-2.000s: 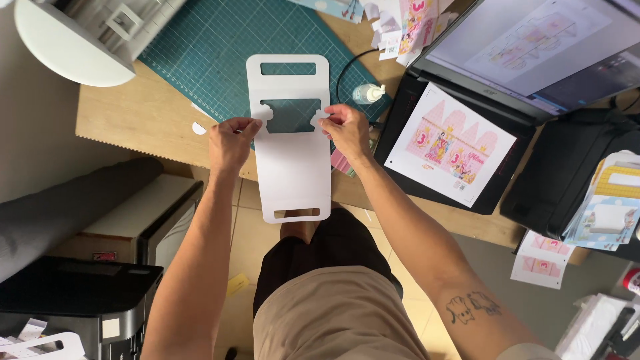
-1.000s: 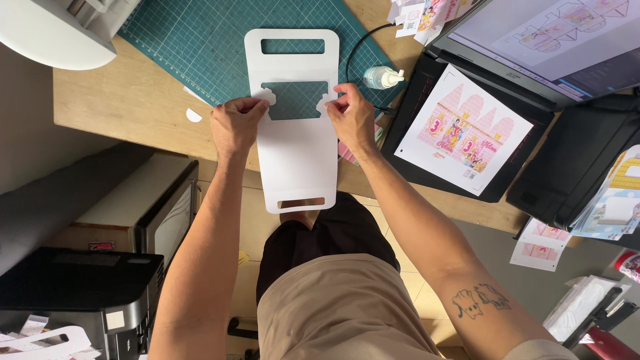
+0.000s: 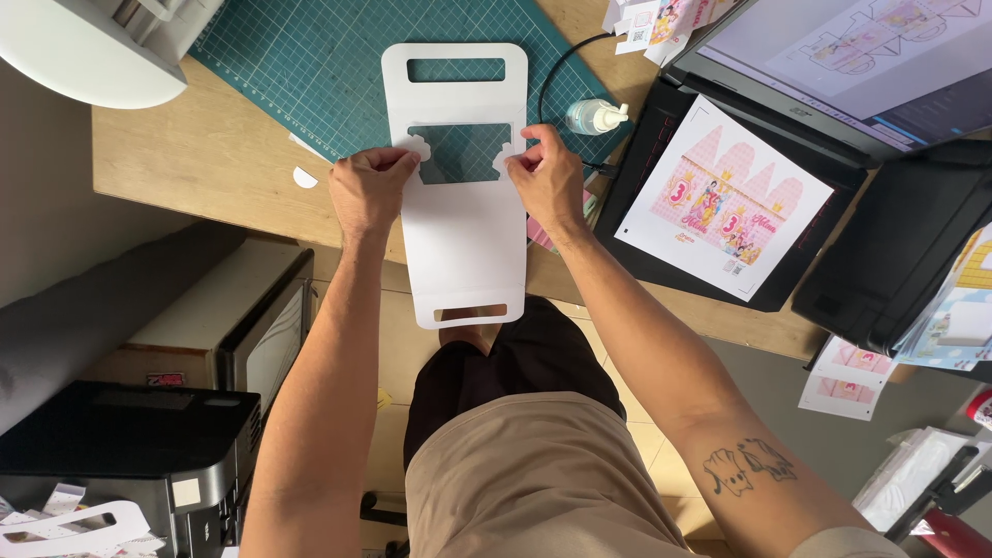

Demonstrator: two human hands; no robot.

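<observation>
A white die-cut paper box blank [image 3: 465,232] with handle slots at both ends hangs partly over the table edge. Across its middle is a window, with the green mat showing through it. My left hand [image 3: 368,190] pinches a small scalloped paper flap [image 3: 418,147] at the window's left side. At the right side, my right hand [image 3: 549,180] has thumb and fingertips at a similar flap [image 3: 504,159]. A clear glue bottle with a white nozzle [image 3: 595,117] lies right of the blank.
Beneath lies a green cutting mat [image 3: 310,70] on a wooden table [image 3: 201,147]. A laptop [image 3: 659,155] carries a printed sheet [image 3: 725,201]. A black cable [image 3: 546,85] runs beside the bottle. A white machine [image 3: 85,54] stands at upper left, a black printer [image 3: 124,426] at lower left.
My right forefinger and thumb have shifted slightly at the right flap. Both hands stay at the window's sides.
</observation>
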